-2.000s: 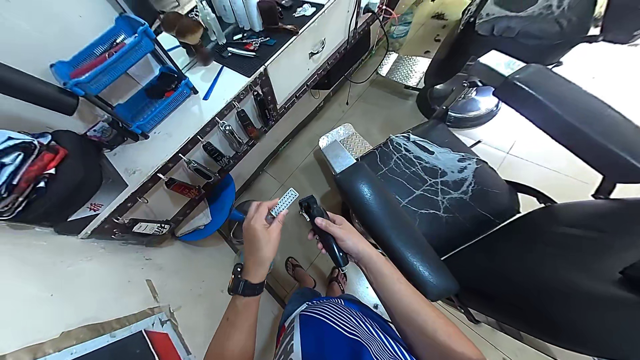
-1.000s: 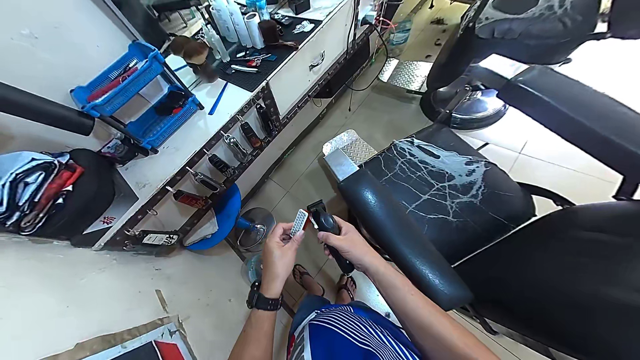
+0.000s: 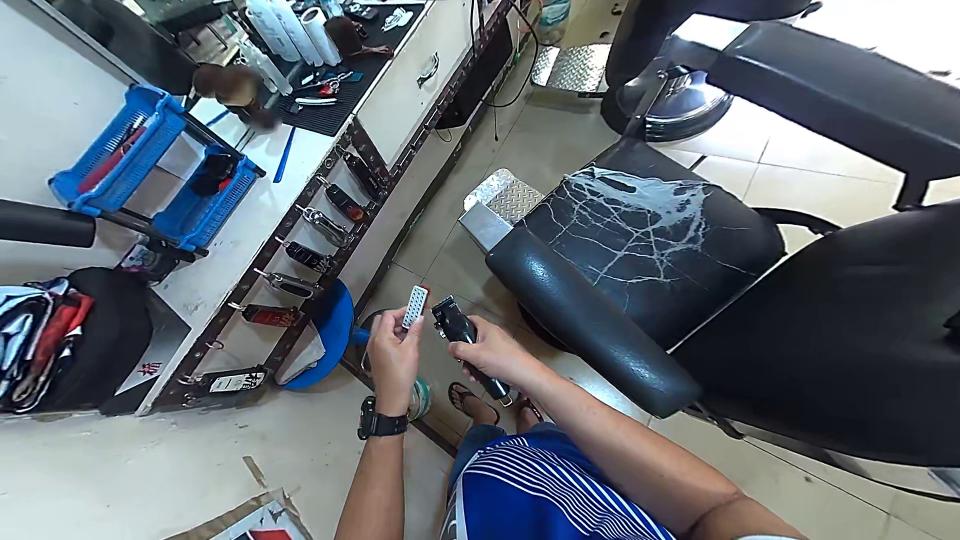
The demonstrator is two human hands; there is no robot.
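My left hand (image 3: 395, 352), with a black watch on its wrist, pinches a small flat white piece with rows of dark dots or holes (image 3: 415, 306); what it is exactly I cannot tell. Just to the right, my right hand (image 3: 495, 350) grips a black hair clipper (image 3: 469, 345), its blade end pointing up and left and its tail end down towards my feet. A narrow gap parts the white piece from the clipper's blade. Both hands are in front of my body, left of the armrest of a black barber chair (image 3: 592, 322).
Several clippers (image 3: 306, 256) hang along the counter's side at the left. On the counter (image 3: 262, 142) stand a blue plastic basket rack (image 3: 120, 161), bottles (image 3: 274, 30) and tools on a black mat. A blue round stool (image 3: 330, 330) is below. A second barber chair (image 3: 810, 82) stands at upper right.
The clipper was held more upright close beside the white piece one second ago; now it tilts, blade end to the left. Both hands hold the same things throughout.
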